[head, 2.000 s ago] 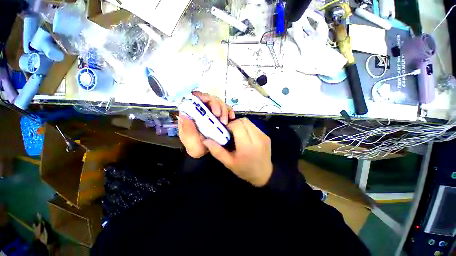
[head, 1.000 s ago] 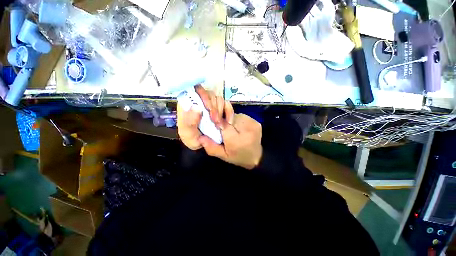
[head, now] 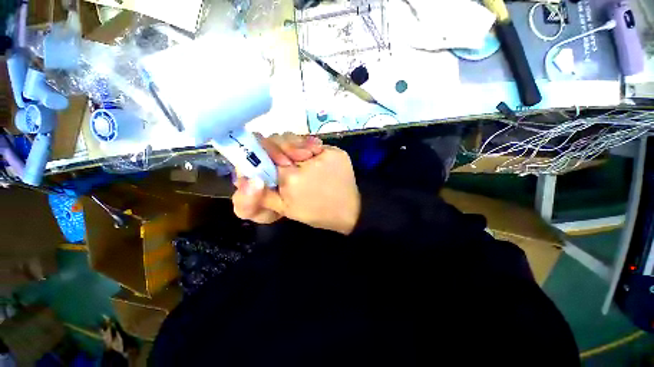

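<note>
A pale blue handheld fan (head: 247, 154) is held over the bench's front edge, its head toward the bench and its short handle between both hands. A dark slot shows on the handle's side. My left hand (head: 252, 201) holds the handle from the left and below. My right hand (head: 319, 183) closes around the handle's lower end from the right. The hands touch, and some fingertips are hidden. The fan head is washed out by glare.
Clear plastic bags (head: 136, 68) and pale blue fans (head: 36, 118) lie at left. A thin pen-like tool (head: 351, 87) and a black-handled tool (head: 518, 64) lie on the bench (head: 437, 100). White cables (head: 552, 140) hang at right. A purple fan (head: 628, 39) is upper right.
The fan is turned so its head and slotted handle side show. Both hands have shifted slightly left. The camera view has shifted, and the bench sits higher in the picture.
</note>
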